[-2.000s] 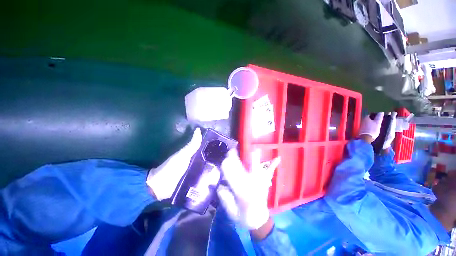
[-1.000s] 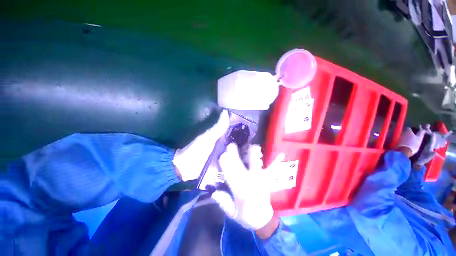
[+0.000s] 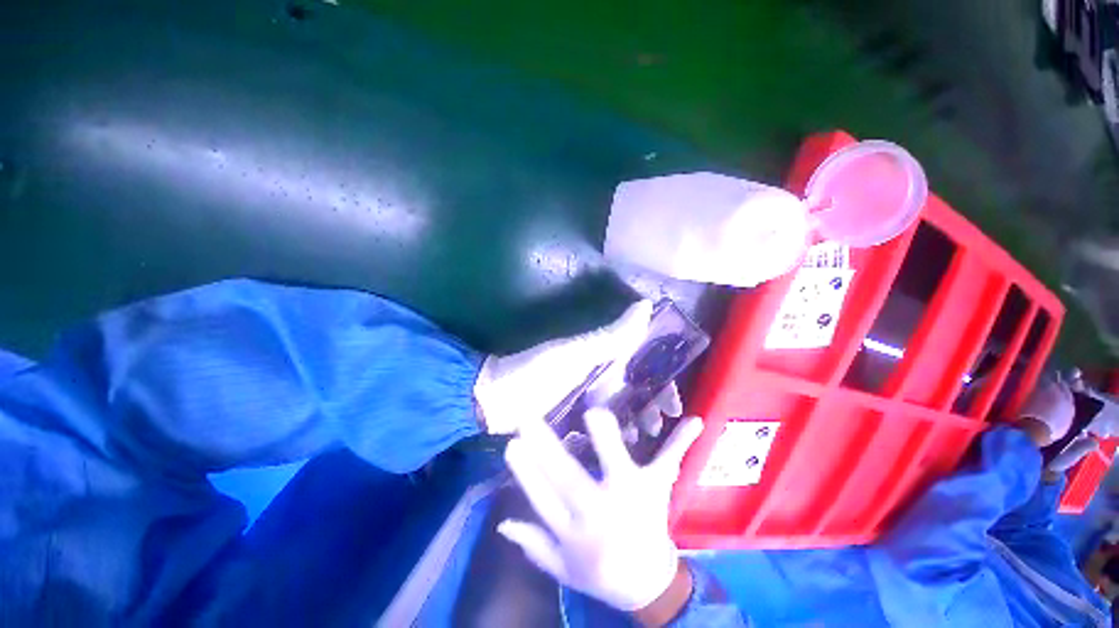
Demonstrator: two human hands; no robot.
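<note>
My left hand (image 3: pixel 552 374), white-gloved, holds a dark smartphone (image 3: pixel 659 358) with its back and large round camera module facing up. White fingertips show past the phone's far side. My right hand (image 3: pixel 595 515), also white-gloved, has its fingers spread over the phone's lower end and hides part of it. I cannot tell whether it touches the phone or has a cloth under it. A squat white bottle (image 3: pixel 699 227) stands just beyond the phone, its round translucent lid (image 3: pixel 869 194) flipped open over the tray corner.
A red compartment tray (image 3: pixel 785 515) lies to the right; some pockets hold dark phones and two hold white printed papers (image 3: pixel 736 454). A neighbour's gloved hands (image 3: pixel 1068 417) and blue sleeve are at the far right, by another red tray (image 3: pixel 1086 478). The green bench (image 3: pixel 295 160) extends left.
The view has shifted, so the bottle, tray and phone appear farther right. The phone is more tilted, and my right hand has moved from beside it to over its lower end.
</note>
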